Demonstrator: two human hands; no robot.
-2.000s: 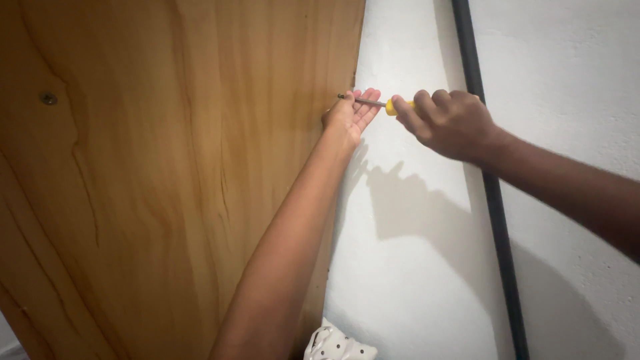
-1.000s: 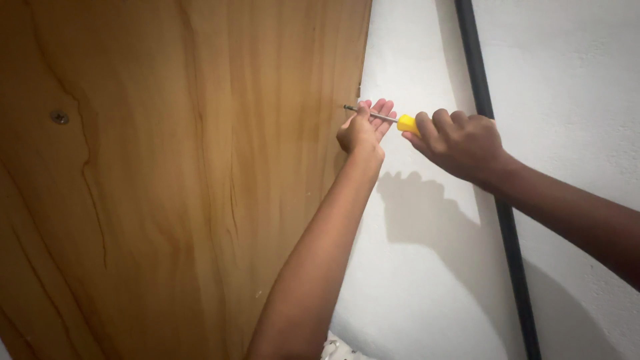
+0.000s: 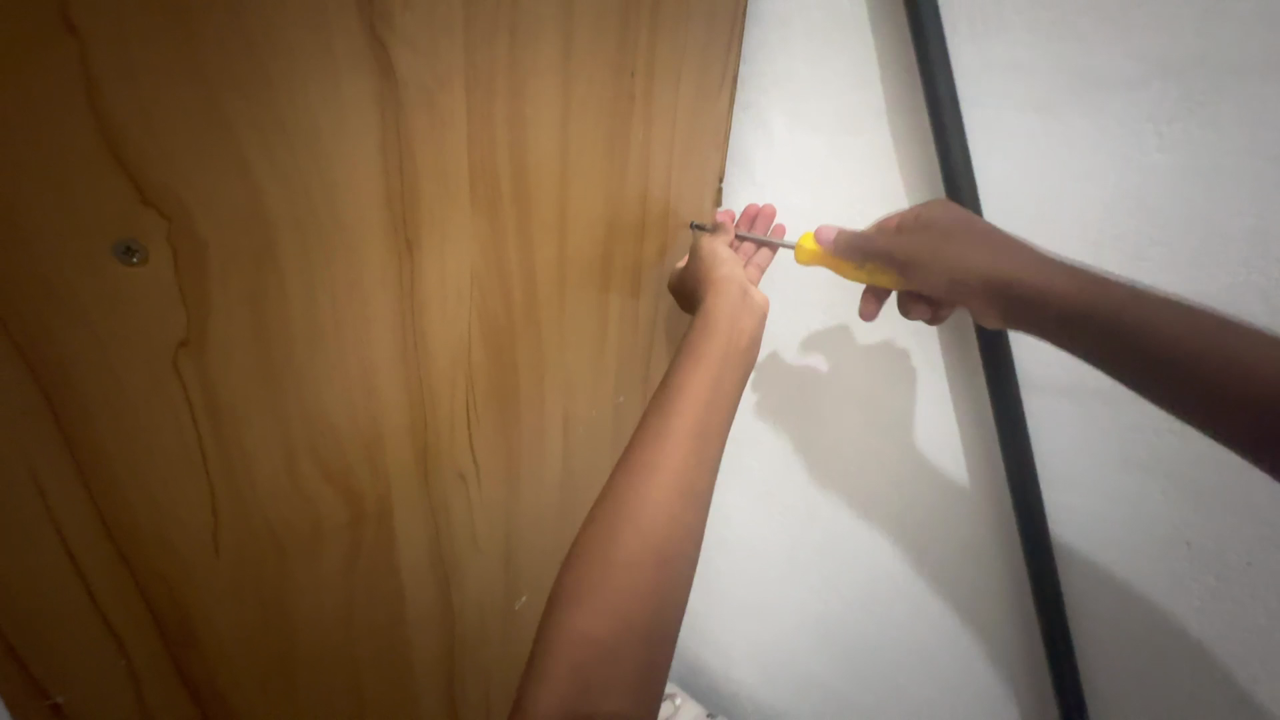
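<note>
A yellow-handled screwdriver (image 3: pixel 850 262) lies nearly level, its handle in my right hand (image 3: pixel 935 260). Its metal shaft runs left past the fingers of my left hand (image 3: pixel 725 255), to a small dark screw (image 3: pixel 697 227) near the right edge of the wooden panel (image 3: pixel 300 300). My left hand is against the panel's edge, thumb and forefinger at the shaft near its tip, the other fingers spread. Whether the tip sits in the screw head is too small to tell. Another screw head (image 3: pixel 129 251) shows in the panel at the left.
A long black pole (image 3: pixel 1010 430) slants down the white wall (image 3: pixel 840 590) behind my right hand. The shadow of my hand and arm falls on the wall. Some pale patterned cloth (image 3: pixel 685 705) shows at the bottom, beside my left forearm.
My right hand has changed its grip on the screwdriver: its fingers were wrapped over the handle, and now more of the yellow handle shows. My left hand stays at the shaft.
</note>
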